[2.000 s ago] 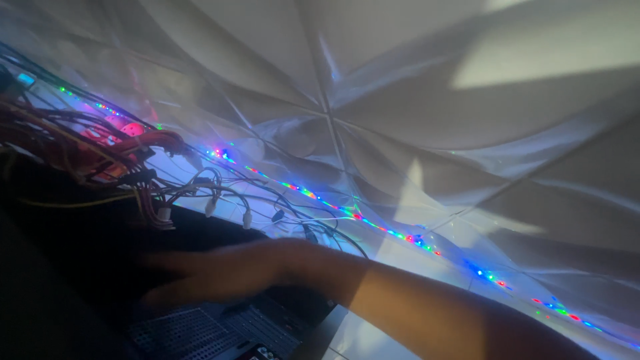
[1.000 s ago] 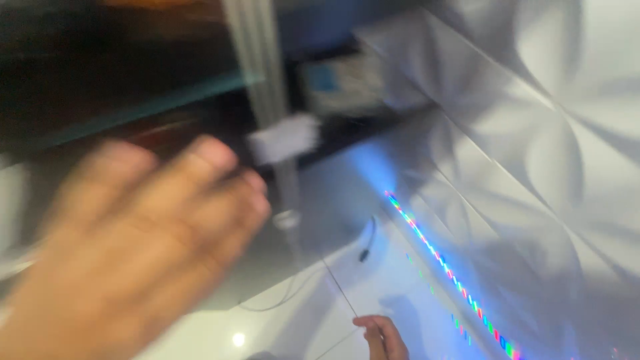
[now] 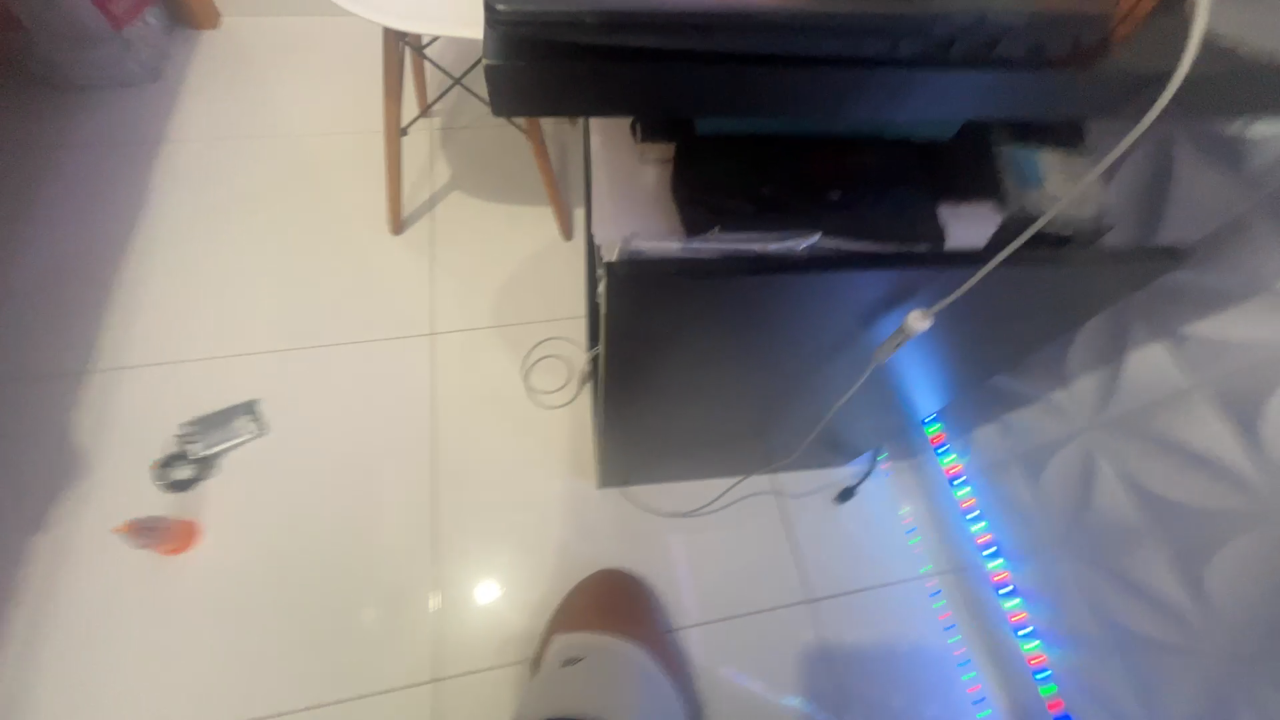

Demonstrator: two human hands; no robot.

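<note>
Neither my left hand nor my right hand shows in the head view now. A light-coloured cable [image 3: 1080, 195] hangs down from the upper right, with a pale connector [image 3: 905, 335] partway along it. From there a thinner cord drops to the floor beside the dark side panel [image 3: 740, 370] of a piece of furniture. A strip of red, green and blue lights [image 3: 985, 540] runs along the foot of the patterned wall. A short black cable end [image 3: 850, 492] lies near the panel's lower edge.
White-topped chair legs [image 3: 393, 140] stand at upper left. A coiled cord [image 3: 550, 370] lies by the panel. A roll with a metallic item [image 3: 215, 435] and an orange object [image 3: 165, 535] lie on the tiled floor [image 3: 330, 500]. A foot [image 3: 610, 640] is at bottom centre.
Both hands seen one second ago are out of view. The view has swung to show more floor on the left.
</note>
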